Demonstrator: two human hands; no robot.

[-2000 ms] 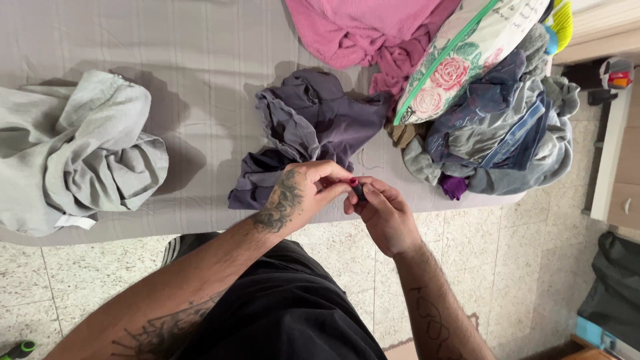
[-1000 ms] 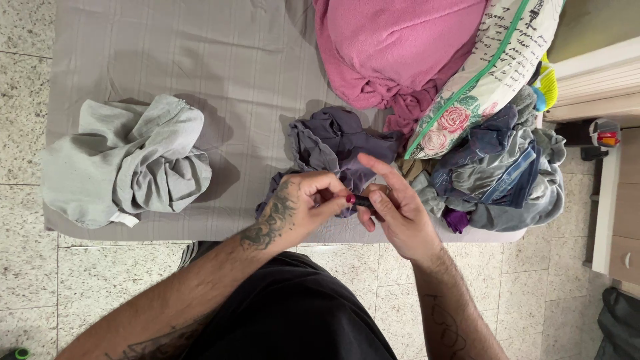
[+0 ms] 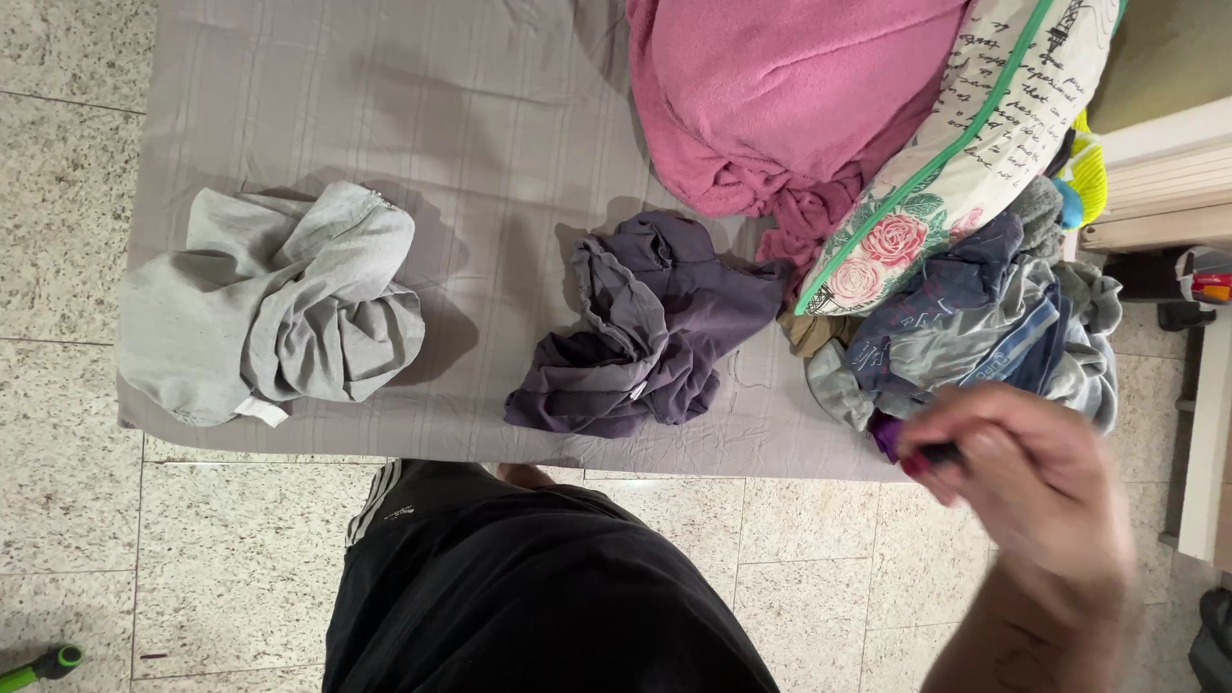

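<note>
My right hand point(image 3: 1030, 481), blurred, holds a small dark object with a red end point(image 3: 932, 458) between thumb and fingers, over the bed's front edge at the right. What the object is cannot be told. Just behind the hand lies a pile of blue and grey clothes point(image 3: 962, 332), with a bit of purple cloth point(image 3: 885, 435) beside it. A crumpled dark purple garment point(image 3: 674, 318) lies mid-bed, left of the hand. Farther left is a crumpled light grey garment point(image 3: 289, 298) with a white tag. My left hand is out of view.
The bed point(image 3: 481, 289) has a grey striped sheet. A pink blanket point(image 3: 780, 87) and a pillow point(image 3: 962, 144) with roses and a green zip lie at the back right. Drawers point(image 3: 1169, 173) stand at the far right. A green and black object point(image 3: 48, 666) is on the tiled floor.
Both hands were together in front of me at the small dark object. The left hand has gone out of view, and the right hand has moved right with the object.
</note>
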